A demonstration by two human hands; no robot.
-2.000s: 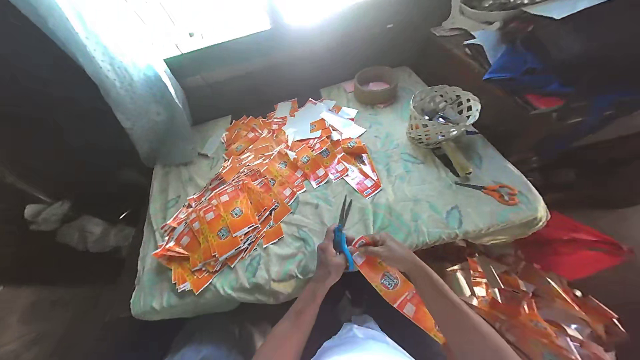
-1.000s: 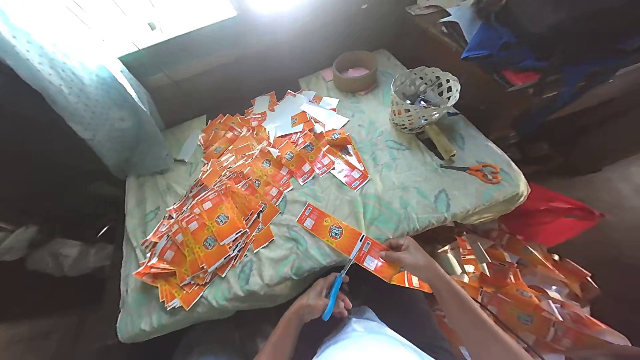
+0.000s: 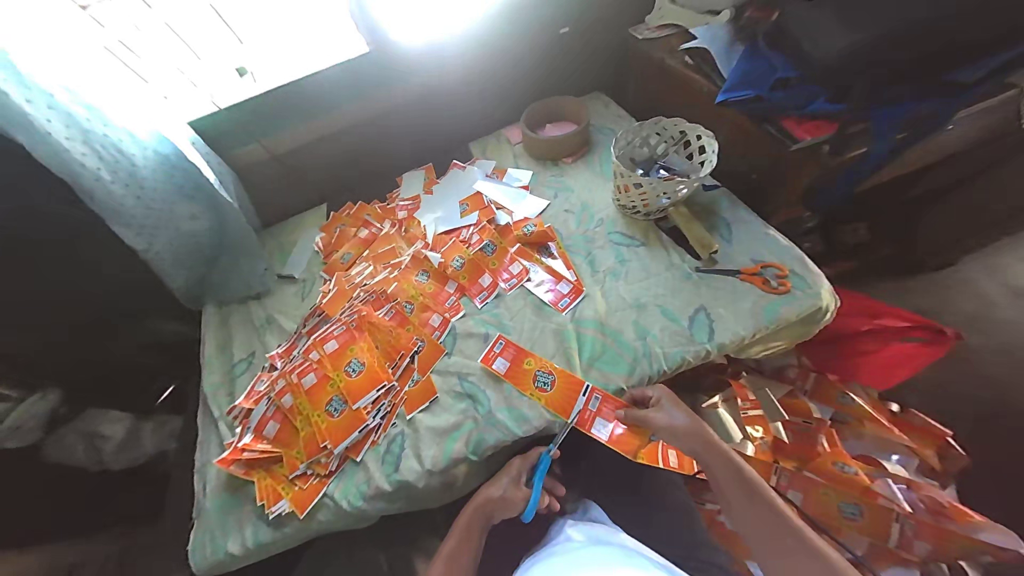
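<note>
My left hand grips the blue-handled scissors near the table's front edge. Their blades lie across an orange printed label strip, between two of its printed sections. Pinched in my right hand is the same strip, just right of the blades; its tail hangs down to the right under my forearm. On the cloth to the left lies a large pile of cut orange labels, with white pieces face down at its top.
The cloth-covered table holds a brown tape roll, a woven basket with small items, and orange-handled scissors. A heap of uncut orange strips sits at the lower right, beside a red cloth. A curtain hangs at the left.
Two seconds ago the strip hung below my hands and the scissors pointed up with blades apart. By one second ago the strip's end reached over the table between the blades, where it remains.
</note>
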